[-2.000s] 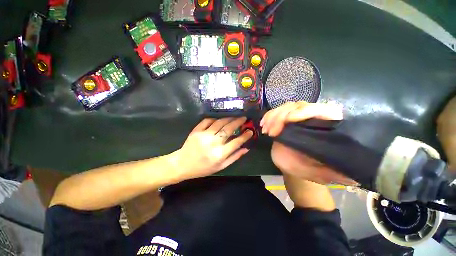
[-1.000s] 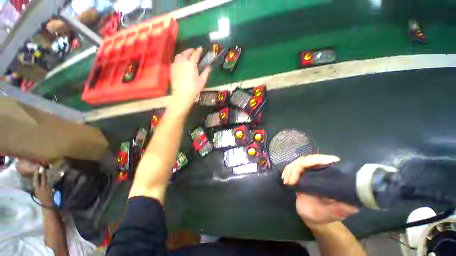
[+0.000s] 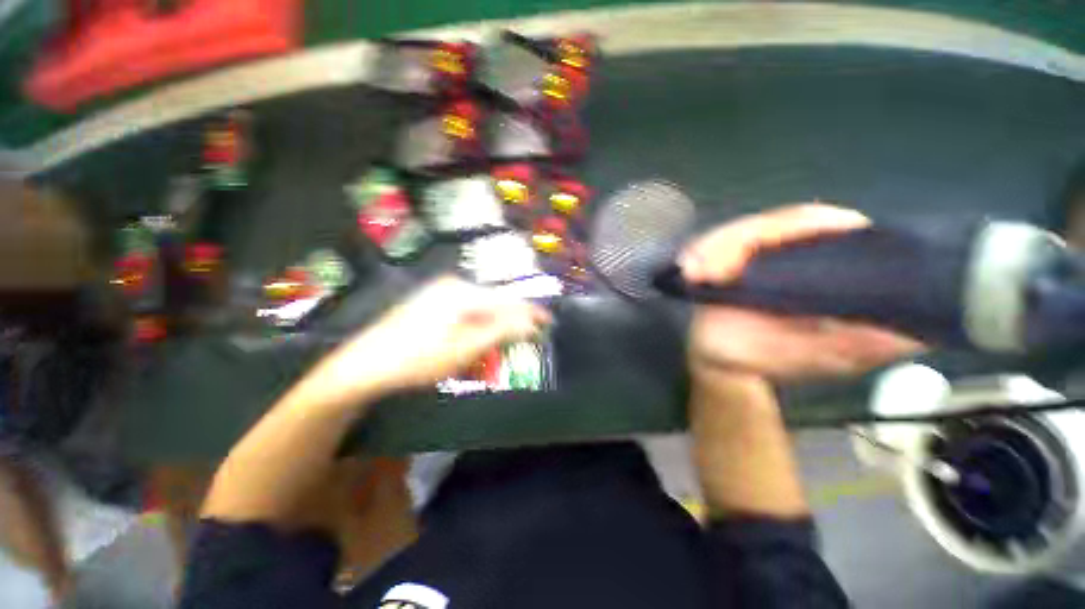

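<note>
The frame is blurred. My right hand (image 3: 773, 292) is closed around the black electric screwdriver (image 3: 857, 276), which has a pale tape band; its tip is at the near right edge of the round screw tray (image 3: 643, 232). My left hand (image 3: 440, 339) is over an electronic unit (image 3: 521, 364) at the front of the mat, which shows green and red below the fingers. Whether the fingers grip it cannot be told. Several other units, such as a red and green one (image 3: 387, 212), lie just beyond.
The dark green bench mat (image 3: 809, 131) has a pale curved edge (image 3: 714, 26). A red crate (image 3: 167, 48) is at the top left. More units (image 3: 133, 271) lie at the left. A white round fan (image 3: 999, 476) stands below the bench at the right.
My left hand has come back from the belt beside the crate to the front of the mat, where a unit now shows under it. The view has tilted down. My right hand still holds the screwdriver.
</note>
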